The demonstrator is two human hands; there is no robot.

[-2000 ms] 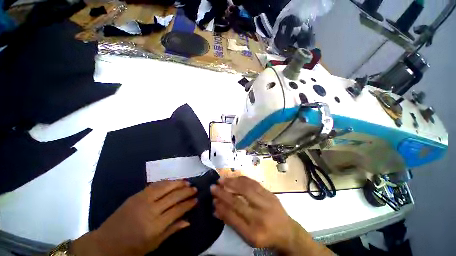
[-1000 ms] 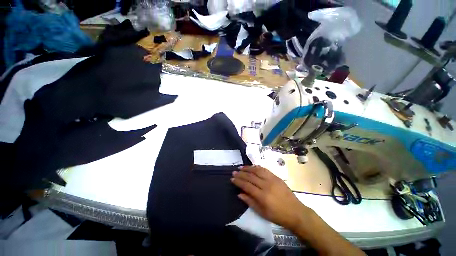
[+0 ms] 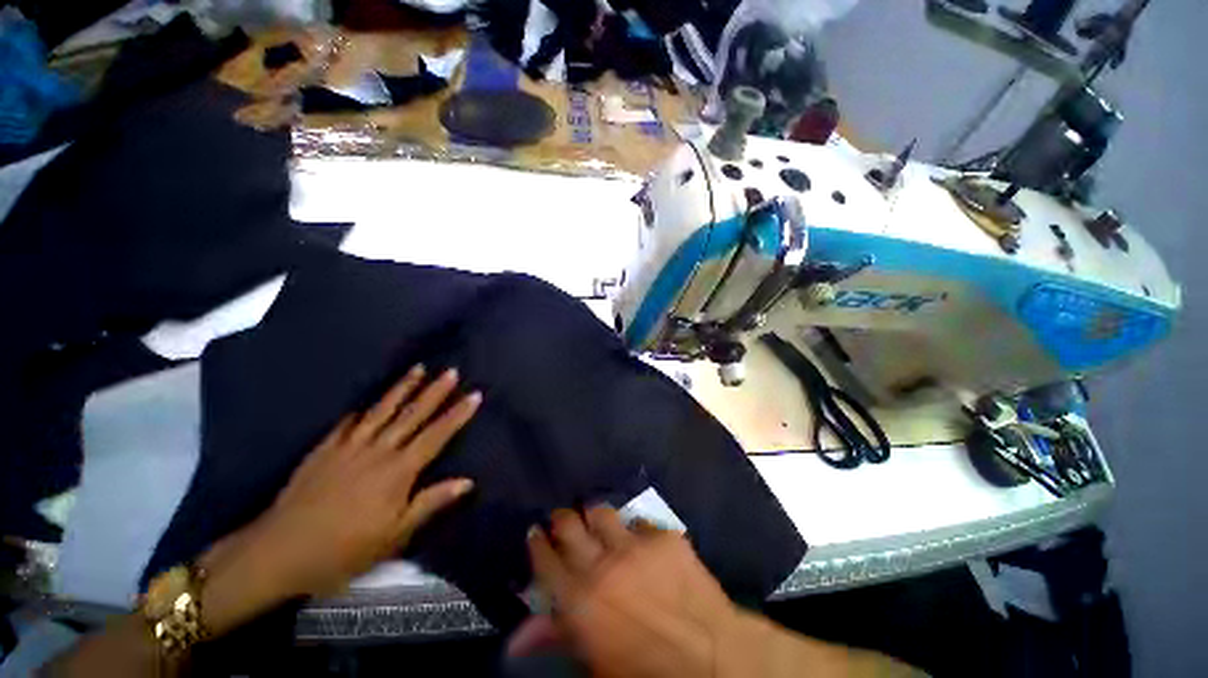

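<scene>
A large dark fabric panel (image 3: 530, 358) lies on the white table, its right part beside the needle area of the sewing machine (image 3: 848, 278). My left hand (image 3: 371, 484) lies flat on the panel with its fingers apart. My right hand (image 3: 609, 570) is at the panel's front part, fingers bent and slightly blurred, pinching the dark cloth. A small piece of white fabric (image 3: 654, 510) shows just beyond its fingers. What lies under the right palm is hidden.
More dark panels (image 3: 146, 212) lie at the left, with pale fabric (image 3: 139, 444) beside them. Black-handled scissors (image 3: 841, 417) lie under the machine arm. A small tray of tools (image 3: 1027, 450) is at the right. Offcuts and a dark disc (image 3: 497, 118) lie on the cardboard behind.
The dark cloth now spreads farther right, toward the table's front edge, and the long white strip on it is no longer visible. My left hand has come back into view, on the cloth. The view has shifted.
</scene>
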